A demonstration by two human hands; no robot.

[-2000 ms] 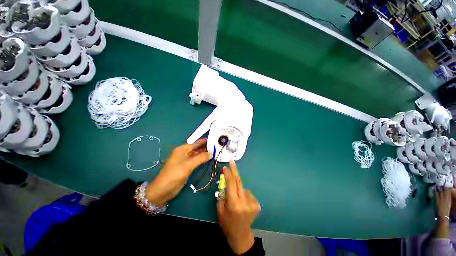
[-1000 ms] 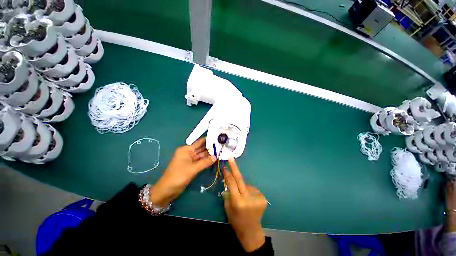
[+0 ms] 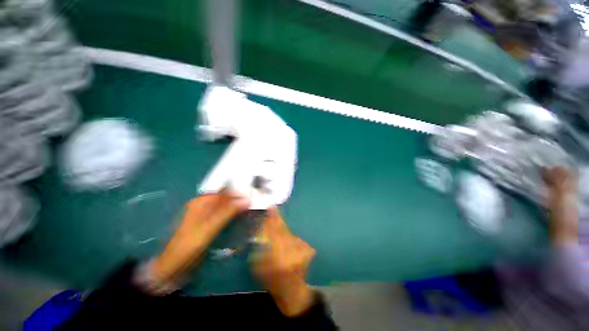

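Note:
The view is blurred. The white camera body point(image 3: 274, 145) lies on the green bench, its open end towards me with a small dark round piece in it. My left hand point(image 3: 200, 226) has its fingertips on the left rim of the opening. My right hand point(image 3: 281, 255) is at the lower right rim; whether a tool is in it is too blurred to tell. Lead wires point(image 3: 226, 252) hang below the opening between my hands. A single sealing ring point(image 3: 147, 194) lies faintly visible to the left.
Stacked front housings point(image 3: 39, 110) stand at the far left, with a pile of sealing rings point(image 3: 103, 154) beside them. At right are more housings point(image 3: 491, 139), two ring piles point(image 3: 479, 202) and another person's hand point(image 3: 559, 197). A grey upright point(image 3: 221, 45) stands behind the body.
The view has swung, so the bench things sit further left in the picture. Both hands stay at the body's opening. The other person's hand at right shows more fully, at the housings.

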